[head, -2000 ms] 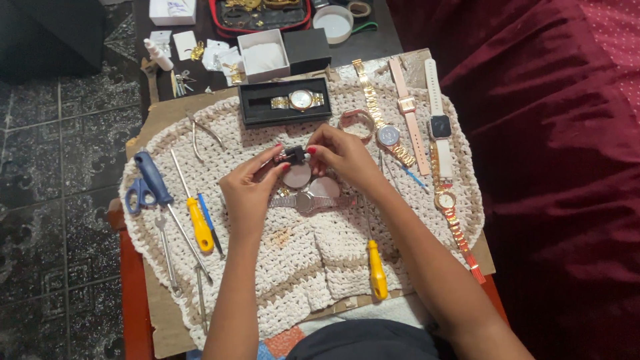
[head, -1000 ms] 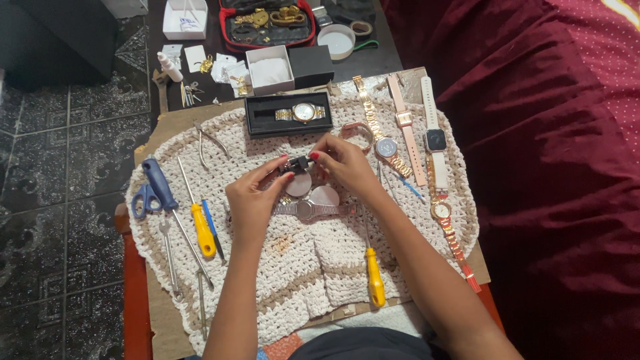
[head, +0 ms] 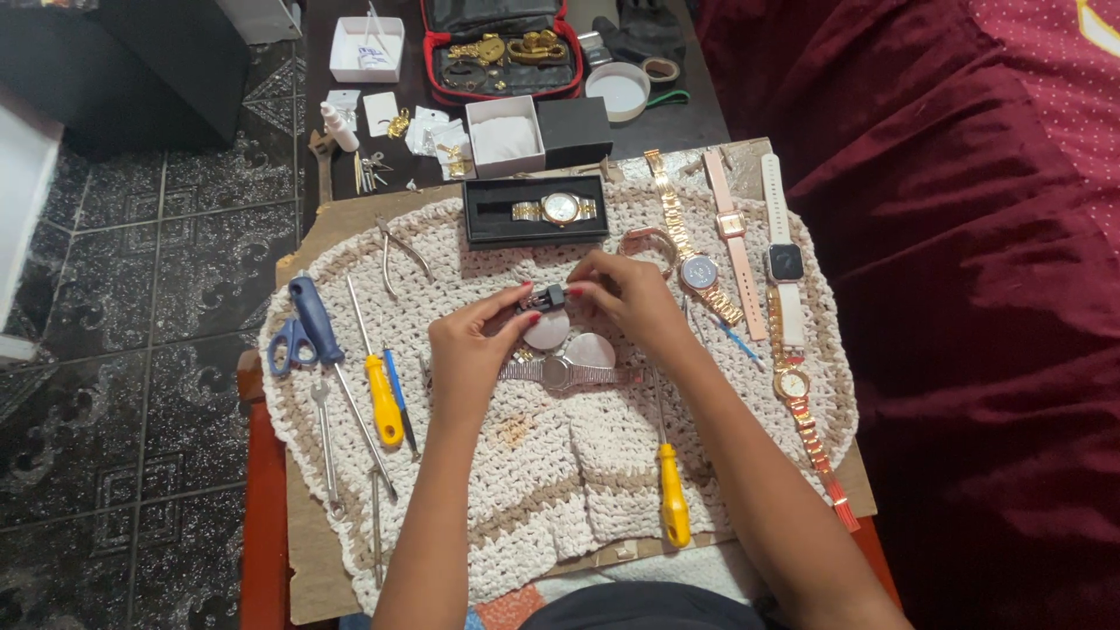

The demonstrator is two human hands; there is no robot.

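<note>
Between both hands is a small black tool, possibly a watch-band link remover. My left hand pinches its left end with thumb and forefinger; my right hand has its fingertips at the right end. Just below lie two pale round discs and a silver wristwatch with a metal band, laid flat on a crocheted mat. Beyond the hands, a gold and silver watch sits in an open black box. What the tool's jaws hold is too small to tell.
Left on the mat are pliers, scissors, screwdrivers and a wrench. Several watches, among them a white-strapped smartwatch, lie right, with a yellow-handled screwdriver nearer. Behind stand boxes and a red-edged case.
The view has shifted slightly. Both hands stay together around the black tool; nothing has plainly been picked up or let go.
</note>
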